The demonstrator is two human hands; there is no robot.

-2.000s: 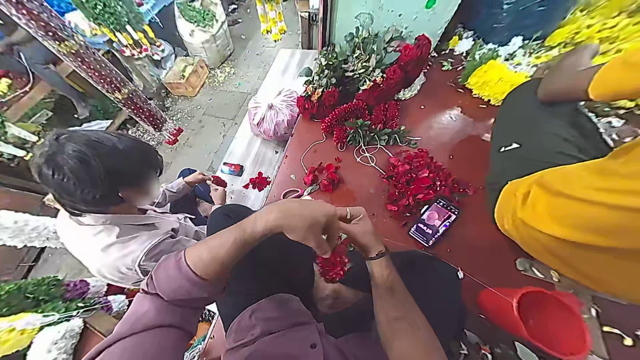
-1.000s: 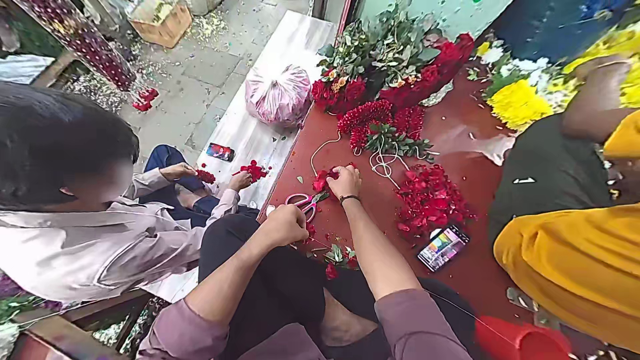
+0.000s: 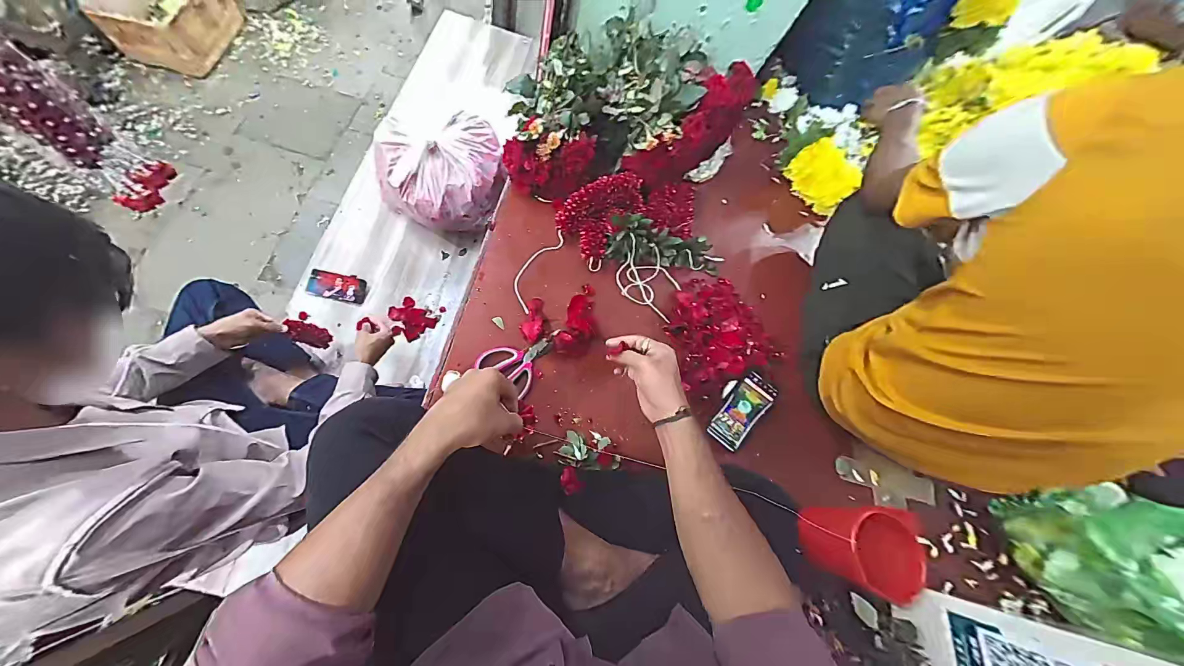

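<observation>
My left hand is closed around the end of a thin thread, beside pink-handled scissors. That thread runs right, past my right wrist, towards a red bucket. Between the fingertips of my right hand is a small dark red petal or bloom. Right of this hand lies a heap of red petals, with a phone below it. Small red flowers lie just beyond the scissors. A leafy sprig rests between my forearms.
Red garlands and leafy roses lie at the back. A tied plastic bag stands left of them. The red bucket is at lower right. One person sits at left handling red flowers; another, in a yellow top, sits at right.
My right hand has moved away from the small red flowers near the scissors, back and to the right. The scissors, near my left hand a second ago, remain on the red surface.
</observation>
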